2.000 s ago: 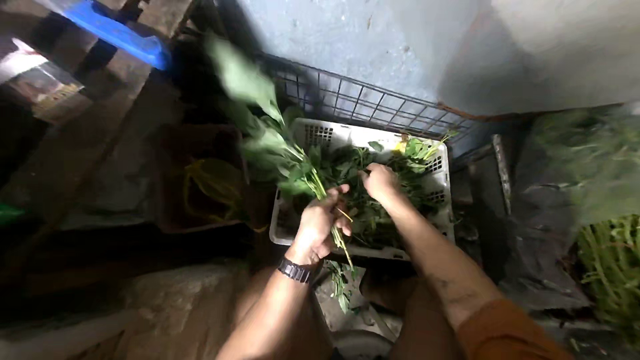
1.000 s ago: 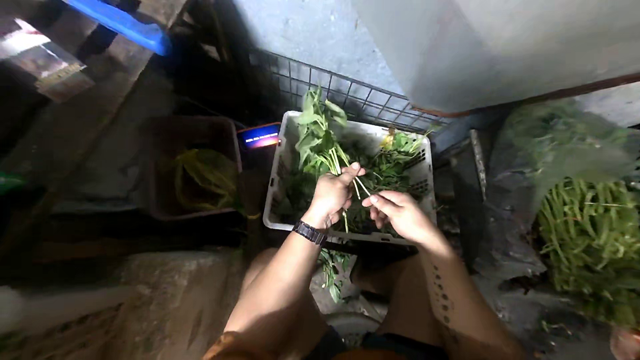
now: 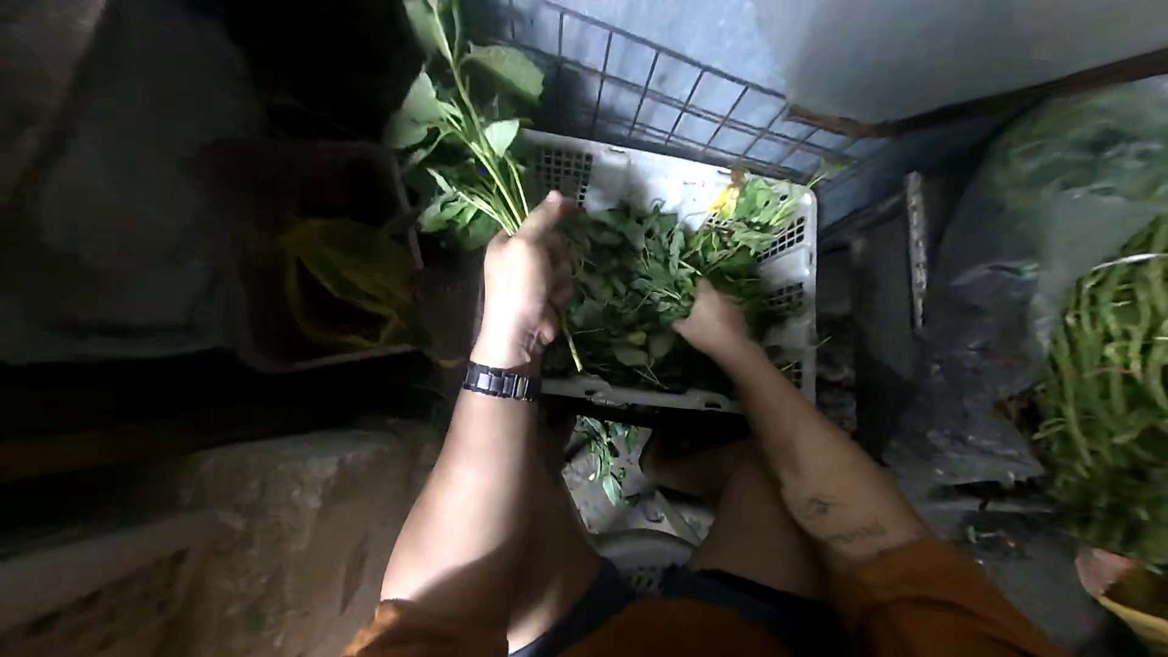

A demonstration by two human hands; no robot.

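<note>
My left hand [image 3: 525,278], with a dark watch [image 3: 500,381] on its wrist, is closed around the stems of a bunch of leafy greens [image 3: 479,141]. The bunch points up and away, over the left side of a white perforated plastic crate [image 3: 671,178]. Loose dark green leaves [image 3: 620,283] lie in the crate. My right hand [image 3: 716,319] reaches down among them at the crate's right half; its fingertips are partly hidden in the leaves, and whether it grips any cannot be told. A yellow leaf [image 3: 725,203] shows near the far right corner.
A wire mesh panel [image 3: 675,87] stands behind the crate against a bluish wall. To the left sits a dark bin [image 3: 401,210] with a yellow net-like bag [image 3: 351,278]. Long green beans or stems [image 3: 1113,365] are heaped at right. Fallen leaves [image 3: 607,456] lie below the crate.
My left hand has moved left with the bunch, away from my right hand. My right hand, beside the bunch's stems a second ago, is now down among the leaves in the crate.
</note>
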